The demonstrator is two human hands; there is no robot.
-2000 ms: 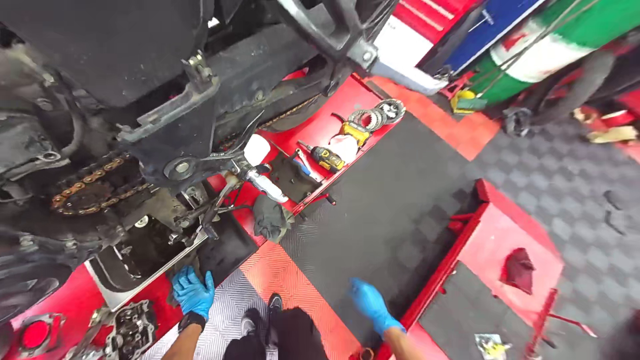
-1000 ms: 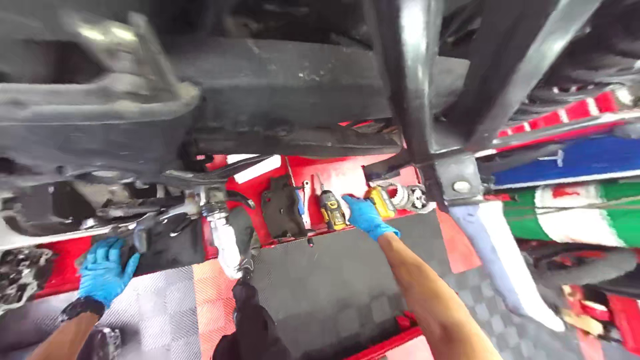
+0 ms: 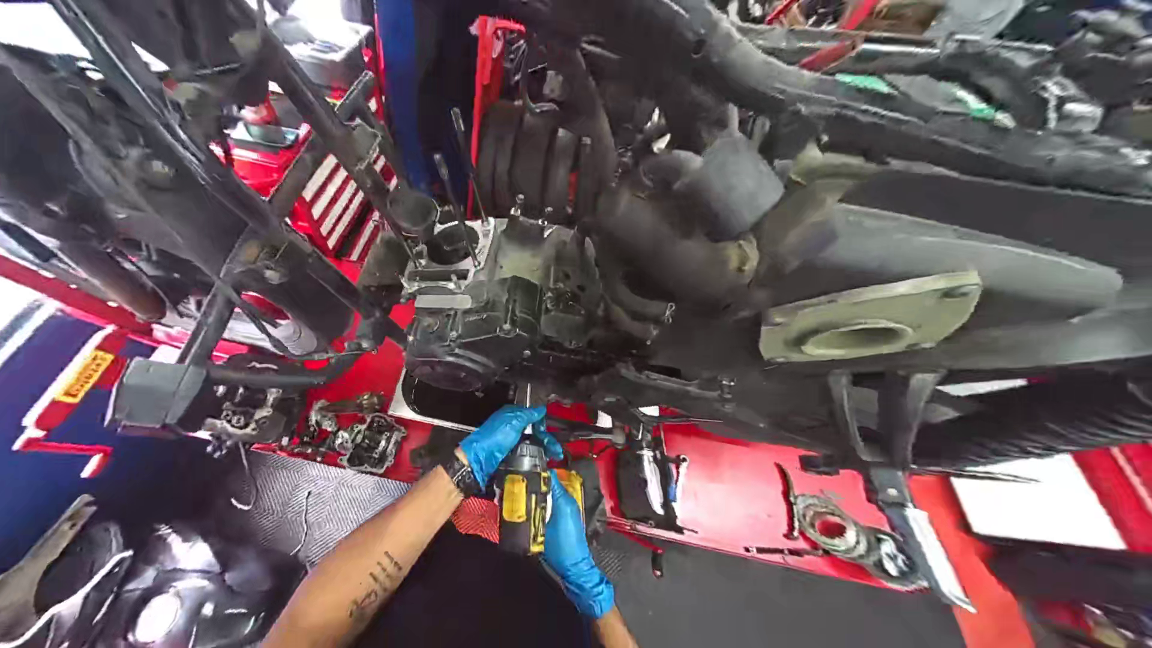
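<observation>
My right hand [image 3: 572, 545], in a blue glove, grips a yellow and black cordless drill driver [image 3: 524, 504] by its handle. A long thin shaft stands in its chuck and points at the underside of a motorcycle engine [image 3: 486, 315]. My left hand [image 3: 502, 441], also gloved, is closed around the front of the tool near the shaft; its fingertips are partly hidden. Whether the shaft's tip touches a fastener cannot be told. The top of the engine is uncovered, with an open cylinder bore [image 3: 452, 243] and upright studs around it.
Below the engine, a red lift platform [image 3: 733, 486] holds a drain tray [image 3: 430, 412], removed engine parts [image 3: 369, 441], a black case [image 3: 643, 486] with tools and a ring-shaped metal part [image 3: 830, 526]. The motorcycle frame and swingarm [image 3: 990, 279] span the space above. A red tool cabinet [image 3: 337, 202] stands behind.
The drill lay on the red platform in the earlier frames and is now in my right hand. My left hand has come to the front of the drill. The view has shifted strongly toward the engine.
</observation>
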